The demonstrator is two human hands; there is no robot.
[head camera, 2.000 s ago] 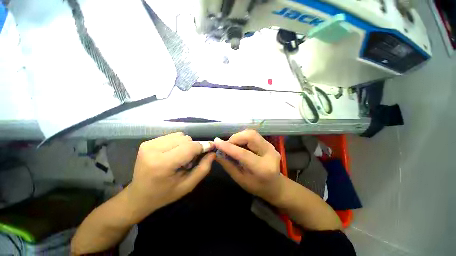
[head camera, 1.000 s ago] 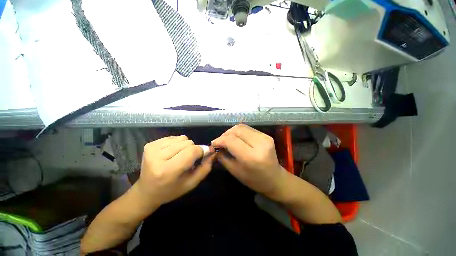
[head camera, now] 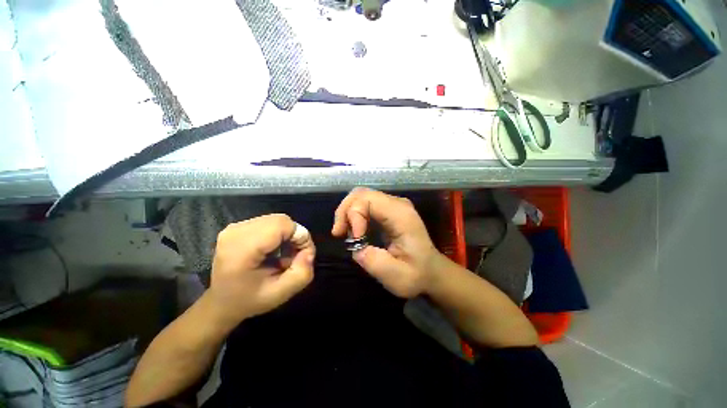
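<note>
My right hand (head camera: 391, 239) holds a small shiny metal bobbin or bobbin case (head camera: 355, 243) between thumb and fingers, below the table's front edge. My left hand (head camera: 261, 261) is to its left, apart from it, with fingers curled and a white wrap on one fingertip; whether something small is inside it cannot be told. A white-faced fabric panel (head camera: 80, 103) with a dark grey edge lies on the table at the left and hangs a little over the front edge.
Scissors (head camera: 510, 111) with green-and-white handles lie right of the needle area. The machine head (head camera: 574, 56) stands at the upper right. The table's grey edge (head camera: 383, 177) runs across. A red-orange crate (head camera: 457, 231) with cloth is below right, a green basket (head camera: 32, 349) with stacked pieces below left.
My hands, together before, have moved apart. The metal piece now shows in my right fingers. The view has shifted, so less of the machine head shows.
</note>
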